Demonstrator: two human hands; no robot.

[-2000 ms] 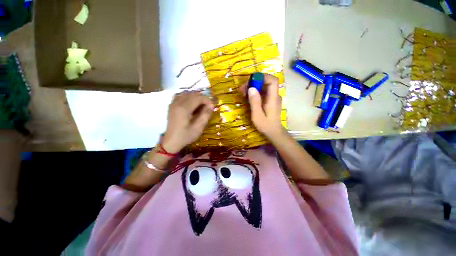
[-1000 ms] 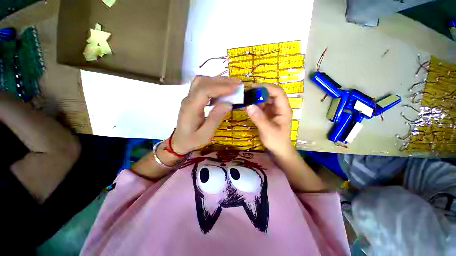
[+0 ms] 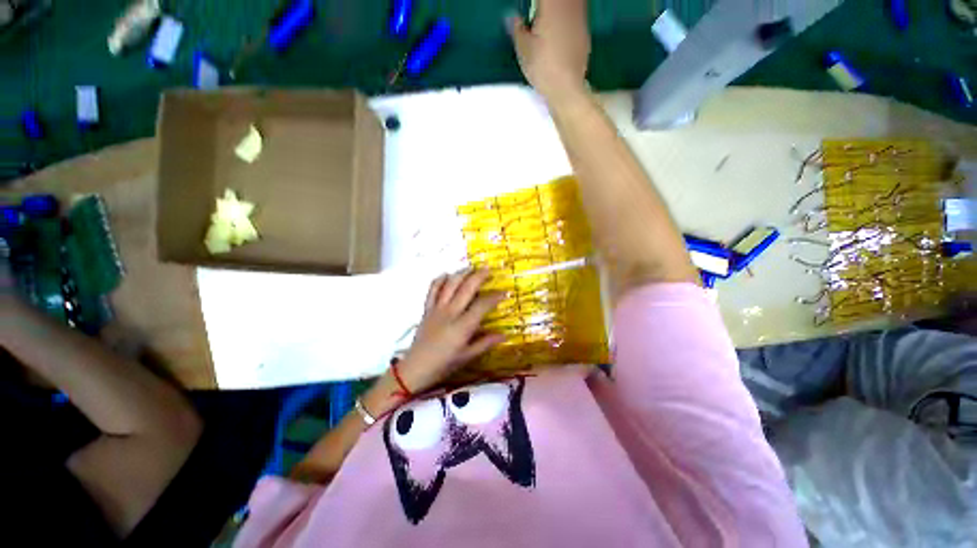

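Note:
Yellow-wrapped parts (image 3: 541, 278) lie in tight rows on a white work sheet (image 3: 289, 326) in front of me. My left hand (image 3: 455, 321) rests on their lower left edge with fingers apart, holding no visible cell. My right hand (image 3: 552, 48) is stretched far forward over the green belt and is partly cut off by the top edge. A small pale bit shows by its fingertips; I cannot tell if it is held. Blue battery cells (image 3: 755, 248) with white or cream pads lie right of my right arm, partly hidden by the arm and sleeve.
An open cardboard box (image 3: 367, 182) with pale-yellow liner slips (image 3: 230, 223) stands at left. Blue cells (image 3: 429, 48) lie on the green belt (image 3: 343, 64). A grey post (image 3: 707, 64) stands front right. More yellow rows (image 3: 878, 230) lie right; neighbours' arms and clothing flank me.
My right hand has left the rows and reached forward over the belt. My left hand has lowered onto the rows. The blue cell between my hands is no longer visible there. The view has shifted forward.

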